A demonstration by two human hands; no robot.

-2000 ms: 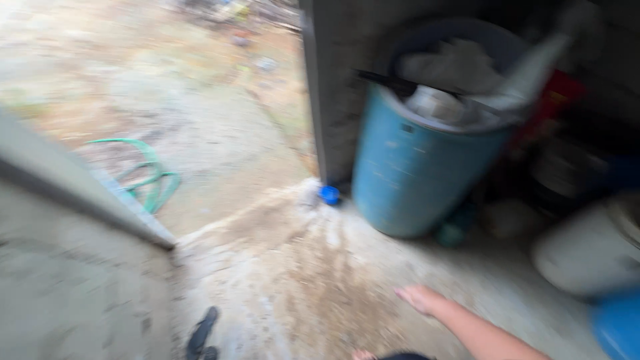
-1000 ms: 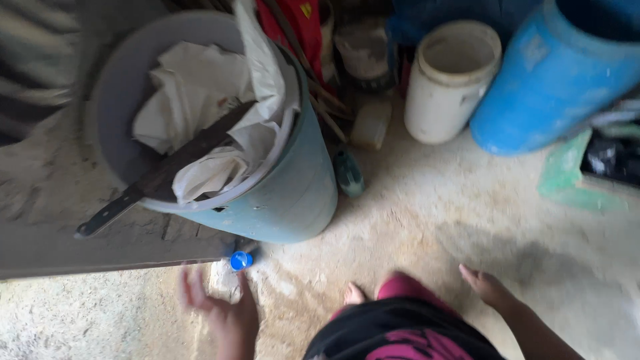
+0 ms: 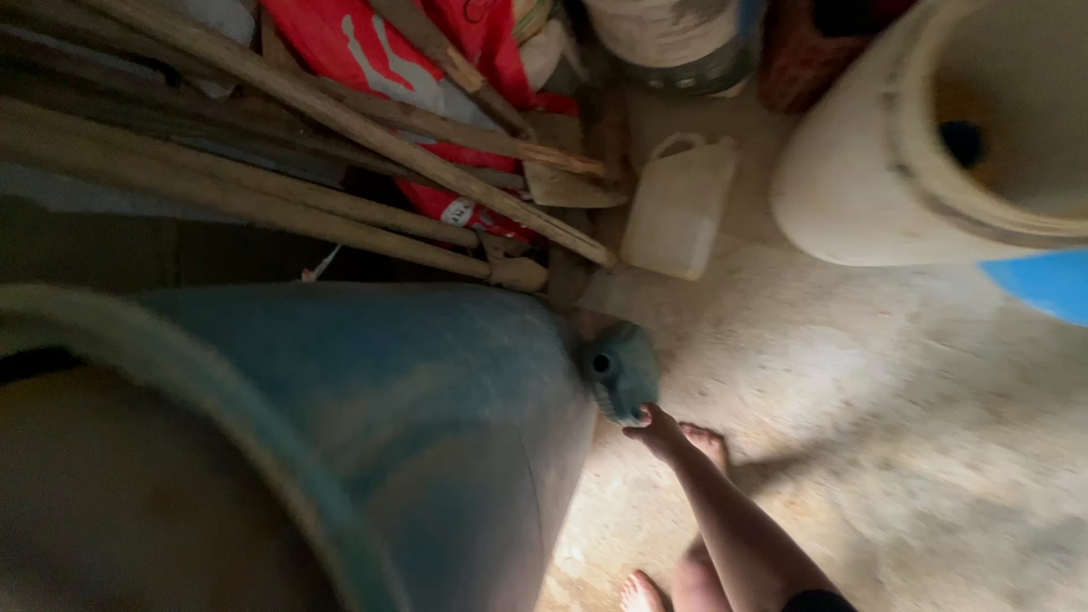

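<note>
My right hand [image 3: 656,432] is at the near end of a green plastic jug [image 3: 629,365], its thumb and fingers closed around the edge there. The jug has a dark round opening and sits close against the base of a large blue plastic barrel [image 3: 442,408]. The barrel fills the lower left, its open rim [image 3: 280,459] nearest to me. Beyond the jug, a whitish plastic jerrycan [image 3: 680,208] with a handle lies on the concrete floor. My left hand is out of view.
Wooden poles [image 3: 357,127] and a flat metal blade [image 3: 578,183] lean over a red printed sack [image 3: 382,51]. A white plastic drum [image 3: 850,178] stands at the right, beside something blue [image 3: 1045,285]. My bare feet [image 3: 705,442] are near the jug.
My right hand, which was empty over the floor, is now at the green jug. My left hand has gone out of view. The view has turned and come closer to the barrel's base.
</note>
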